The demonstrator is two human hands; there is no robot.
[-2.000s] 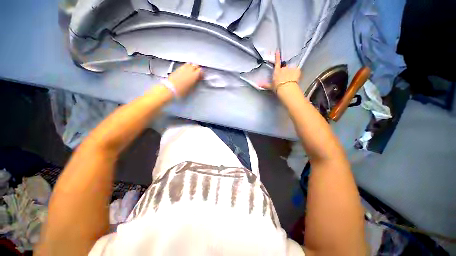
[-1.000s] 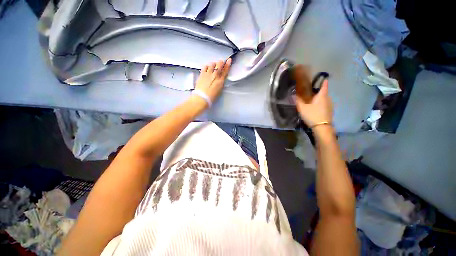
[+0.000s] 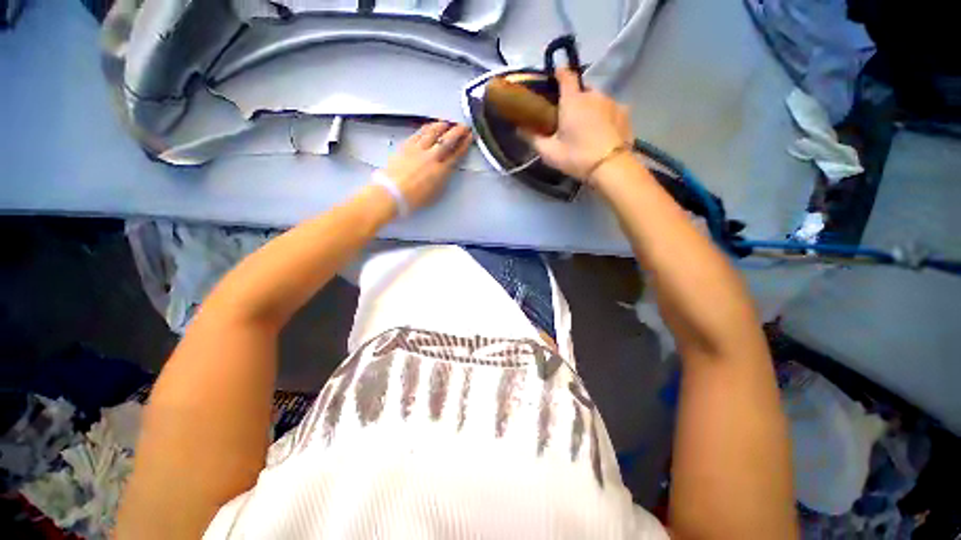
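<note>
The garment (image 3: pixel 337 79) lies inside out on the pressing table, its pale grey inner side up, with dark seam lines and a long curved edge towards me. The steam iron (image 3: pixel 506 121) stands on the garment's near right part, pointed plate with pale rim. My right hand (image 3: pixel 585 127) grips its brown wooden handle, near the black lever. My left hand (image 3: pixel 427 164) lies with fingers together, palm down, on the garment's near edge, just left of the iron. It grasps nothing that I can see. The cloth under the iron is hidden.
A blue hose (image 3: pixel 822 248) runs right from the iron. Crumpled blue-grey cloth (image 3: pixel 811 42) and a white scrap (image 3: pixel 822 132) lie at the table's right. The table's front edge (image 3: pixel 263 216) is near my waist. Fabric heaps (image 3: pixel 90 464) lie below. A grey surface (image 3: pixel 906 285) is at right.
My right hand has let go of the garment, taken the iron by its handle and brought it left onto the cloth. My left hand moved right along the near edge, then slightly back left.
</note>
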